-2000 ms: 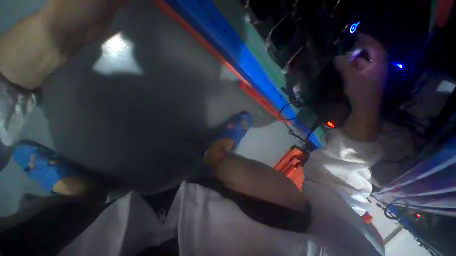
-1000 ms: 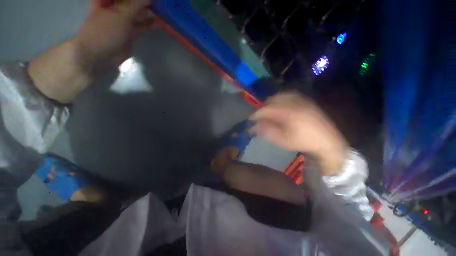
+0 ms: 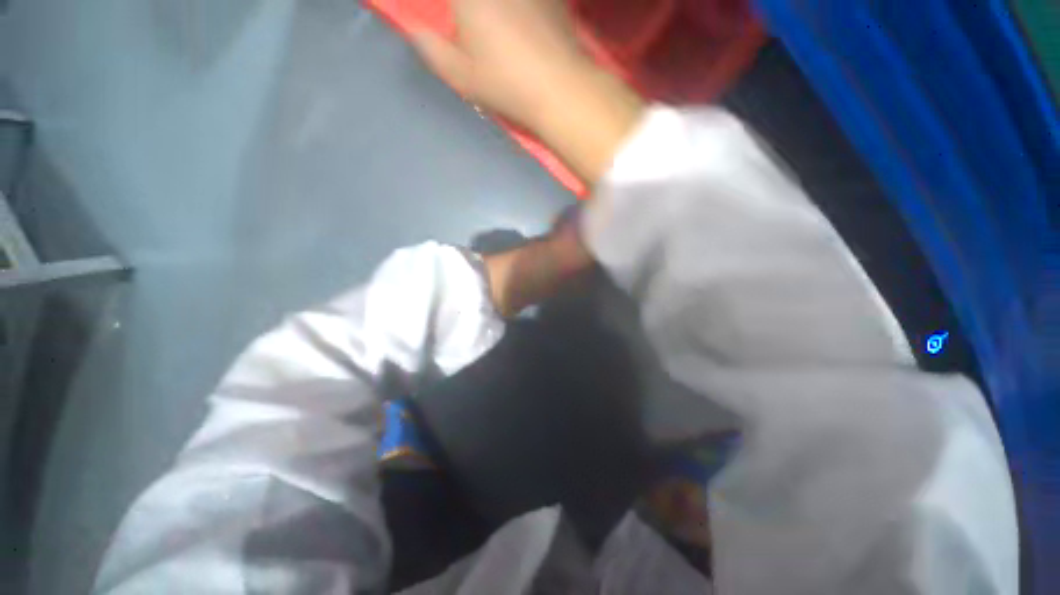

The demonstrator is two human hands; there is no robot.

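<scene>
A red-orange tray (image 3: 686, 41) lies at the top centre, cut off by the picture's edge and blurred. My right hand (image 3: 506, 58) reaches up over its left side and overlaps it; its fingers are blurred, and I cannot tell if they grip it. My left hand (image 3: 546, 270) is in shadow below the tray's lower corner, its fingers mostly hidden behind my right sleeve; its hold is unclear. A small unit with a lit blue ring icon (image 3: 936, 343) shows in the dark area at the right.
Blue hanging folds, apparently a curtain (image 3: 918, 140), run down the right side. A pale metal frame (image 3: 64, 271) stands at the left edge on the grey floor (image 3: 267, 151). Parts of blue sandals (image 3: 401, 432) show below my arms.
The view has swung. My right hand has left the rack side and is now up at the tray. My left hand has moved from the upper left to the centre. More of the red-orange tray shows.
</scene>
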